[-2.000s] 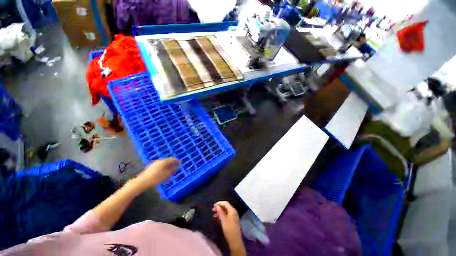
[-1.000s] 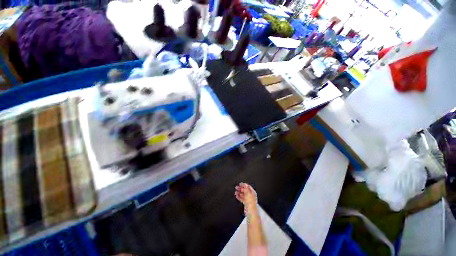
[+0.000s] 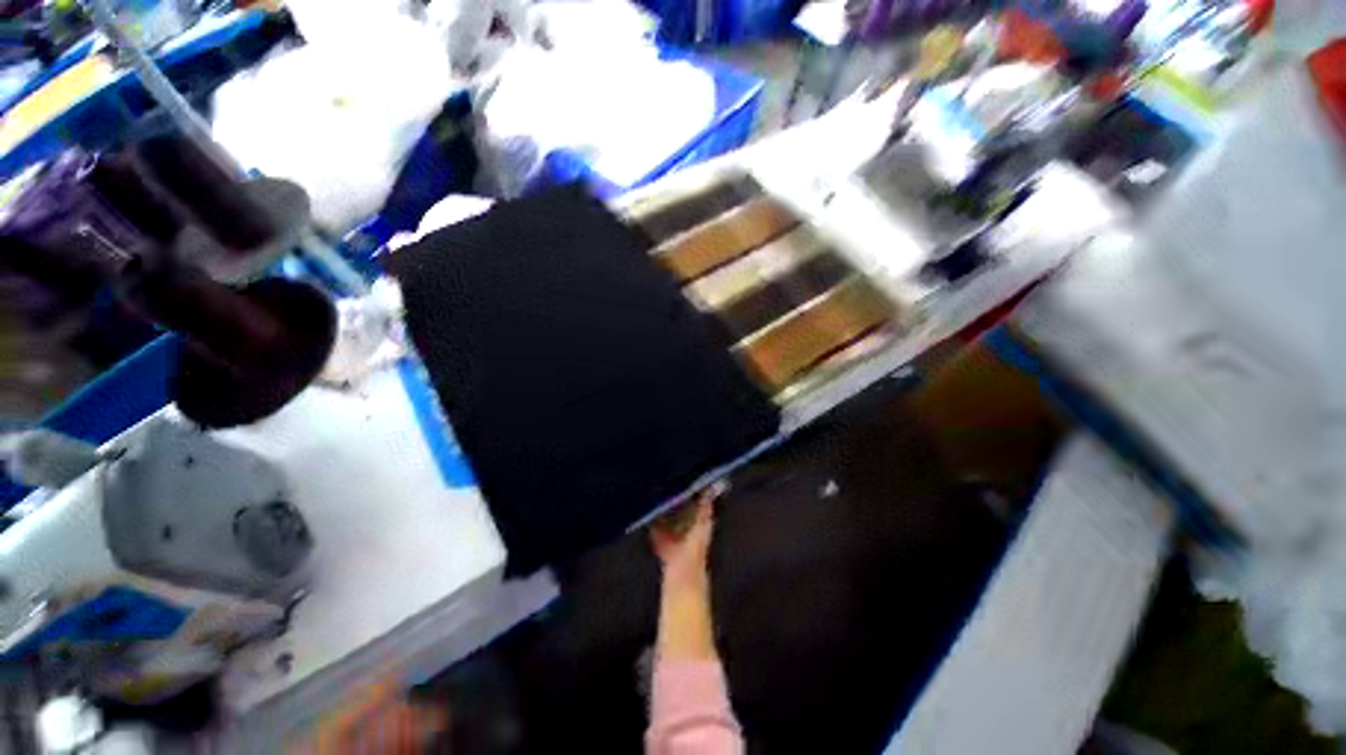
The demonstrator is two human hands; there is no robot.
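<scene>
A flat black cloth (image 3: pixel 591 369) lies on the white table (image 3: pixel 377 509), its near edge at the table's front edge. My right hand (image 3: pixel 684 534) reaches up from the bottom of the view to the edge near the cloth's front right corner. Its fingers are small, blurred and partly hidden at that edge, so I cannot tell whether they grip anything. My left hand is not in view.
Brown plaid fabric (image 3: pixel 790 288) lies beyond the cloth. Dark thread cones (image 3: pixel 251 332) stand at the left above a blurred sewing machine (image 3: pixel 199 516). A long white board (image 3: pixel 1019 620) slants at the lower right. A white panel (image 3: pixel 1137 354) is at the right.
The view has turned right and come closer to the black cloth. My right hand has moved from over the dark floor to the table's edge. My left hand, seen two seconds ago, is out of view.
</scene>
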